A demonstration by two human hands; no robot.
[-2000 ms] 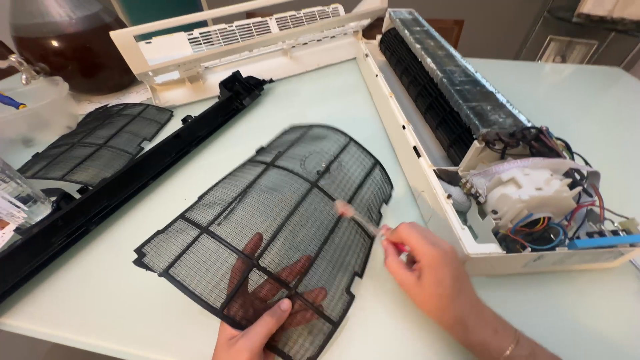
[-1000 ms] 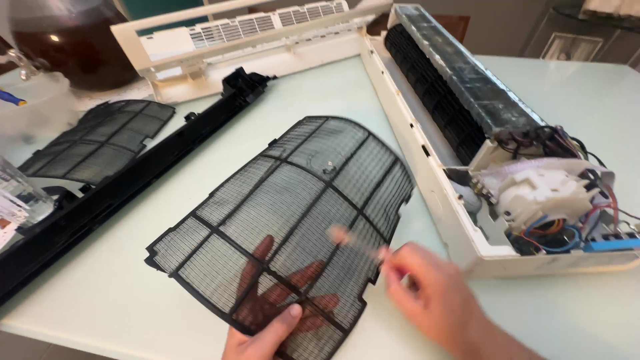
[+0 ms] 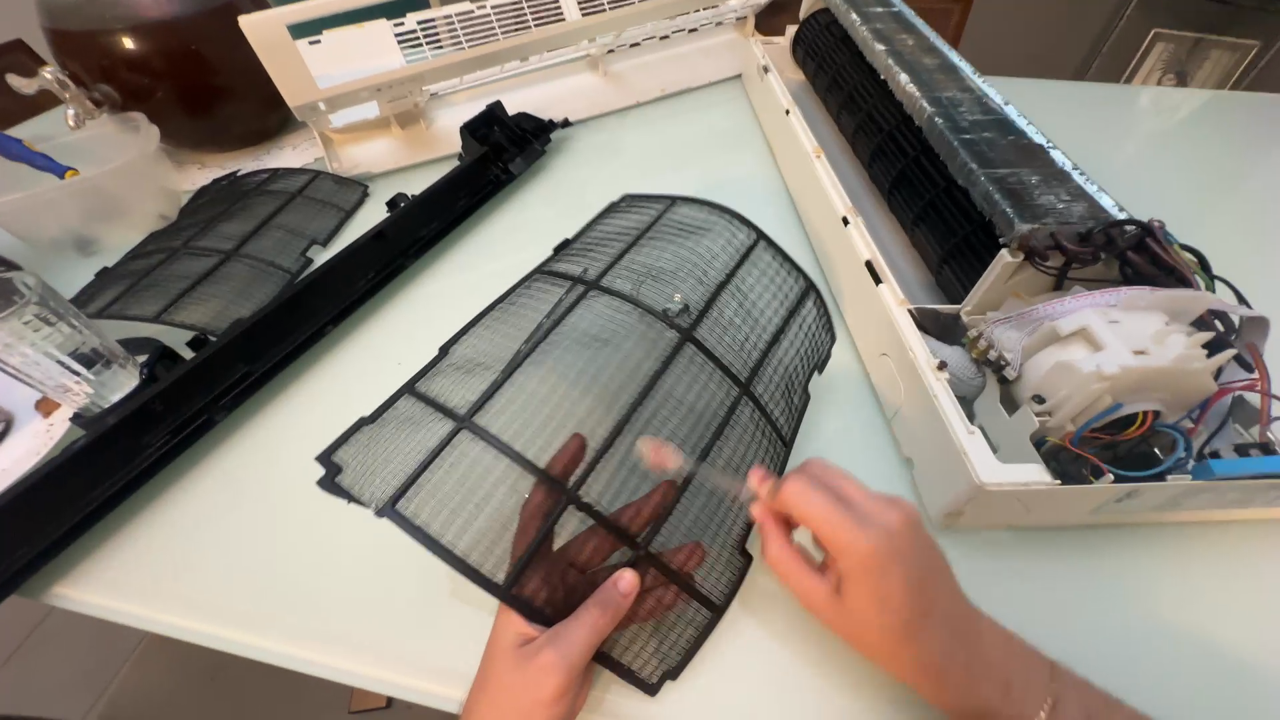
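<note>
My left hand (image 3: 565, 640) grips the near edge of a curved black mesh air filter (image 3: 590, 350), thumb on top and spread fingers visible through the mesh beneath. My right hand (image 3: 860, 570) pinches a thin brush (image 3: 665, 455) whose pale, blurred tip lies over the middle of the filter. Whether the tip touches the mesh cannot be told. A small clear spot, perhaps liquid, shows on the upper part of the filter. To the right lies an opened air conditioner indoor unit (image 3: 870, 290) with its black blower wheel (image 3: 890, 140), metal coil and exposed wiring.
A long black plastic part (image 3: 300, 330) crosses the table at left, with a second mesh filter (image 3: 230, 245) behind it. A clear glass (image 3: 60, 345) and a translucent bowl (image 3: 90, 185) stand at far left. The white front cover (image 3: 540, 110) lies at the back.
The filter in my left hand has shifted slightly to the right since the earliest frame. My right hand still holds the brush over it.
</note>
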